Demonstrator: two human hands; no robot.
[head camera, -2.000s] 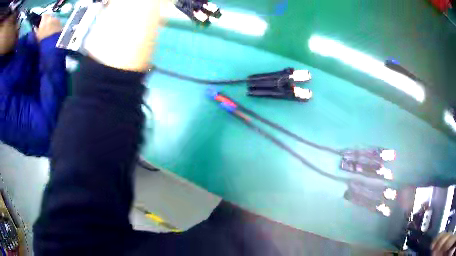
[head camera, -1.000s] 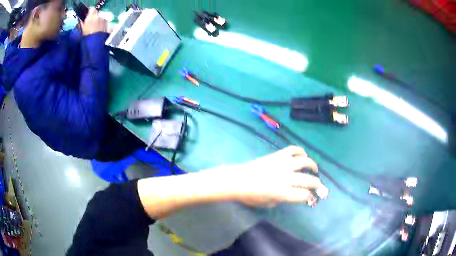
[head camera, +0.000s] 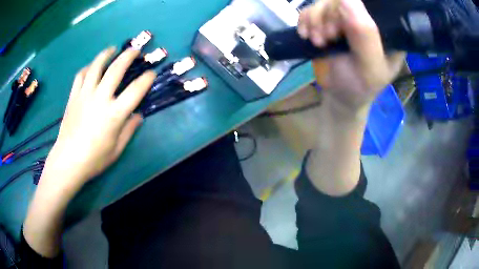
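Note:
My right hand (head camera: 349, 58) is closed around a thick black electric screwdriver (head camera: 299, 44). Its nose points left at the front of the grey-white screw feeder (head camera: 265, 84), by the small silvery pick-up head; whether they touch cannot be told. My left hand (head camera: 97, 118) lies with fingers spread over black cable connectors (head camera: 168, 97) with bright copper ends, beside the feeder. The fingers partly hide the connector bodies; they do not visibly grip one.
The green bench (head camera: 176, 134) has another connector pair (head camera: 20, 102) at far left, with black leads and a red-blue tip near it. Its front edge runs diagonally before my body. Blue bins (head camera: 386, 123) stand beyond the bench at right. A black cord hangs below the edge.
The view has swung from the bench with a seated person to the feeder and bins. My right hand with the screwdriver has come into view. My left hand is now over the connectors.

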